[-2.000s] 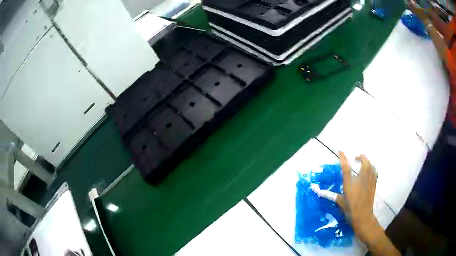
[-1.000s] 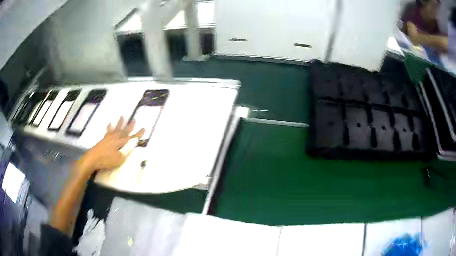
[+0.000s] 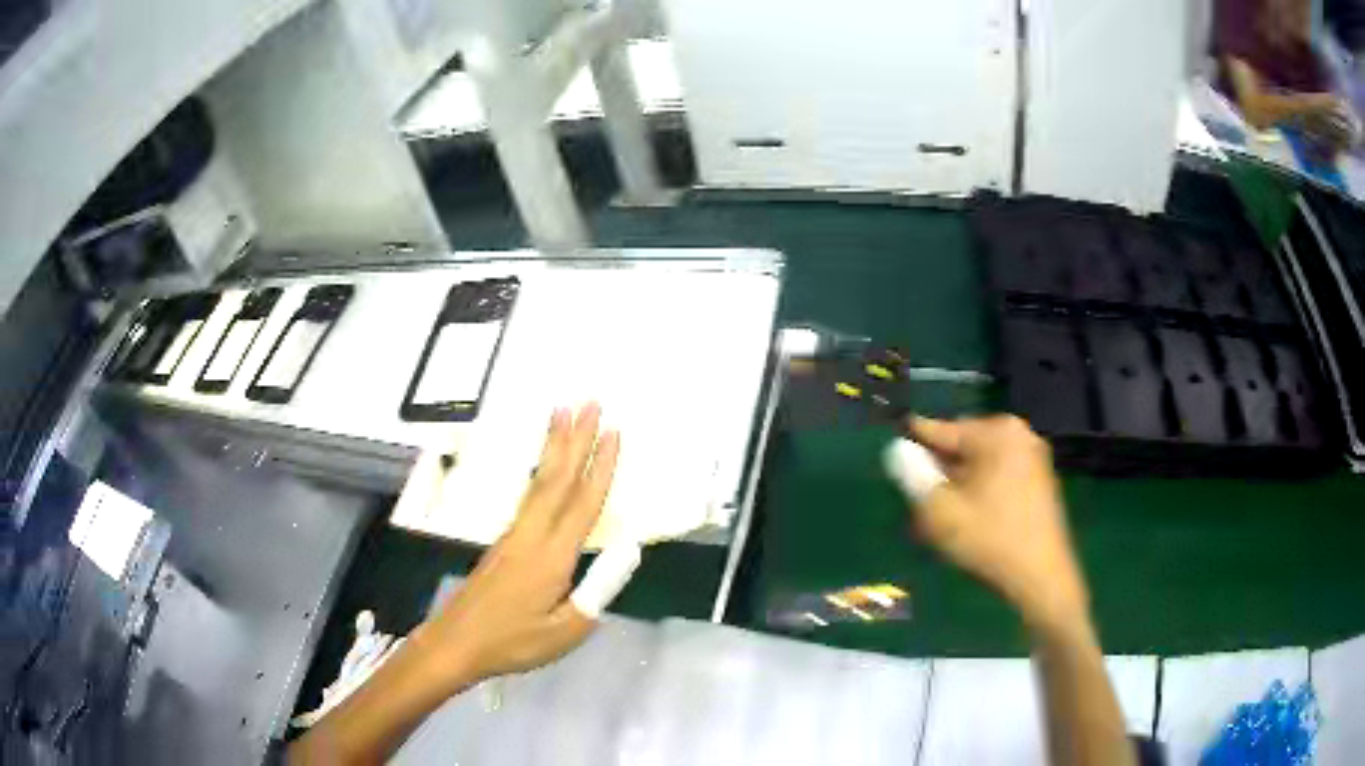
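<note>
A blurred dark phone middle frame [image 3: 856,383] with yellow spots is at the fingertips of my right hand [image 3: 996,501], beside the white feed table's right edge. A dark strip with orange-yellow spots [image 3: 843,605] shows below it; I cannot tell if it is part of the same frame. My left hand [image 3: 532,576] is open and empty over the front edge of the white feed table [image 3: 659,359], fingers spread. Both thumbs wear white finger cots. One frame [image 3: 461,347] lies alone on the table, with several more in a row at its left end.
A black blister tray [image 3: 1153,359] lies on the green conveyor belt [image 3: 1138,554] at right. Blue film [image 3: 1265,730] is at the lower right on white sheeting [image 3: 808,696]. A grey metal machine [image 3: 247,546] and a small white heap [image 3: 356,666] are at left. Another person [image 3: 1272,68] shows top right.
My left hand has moved right, off the nearest frame. My right hand has come into view with a dark frame. Since the oldest frame, the view has swung left to the feed table.
</note>
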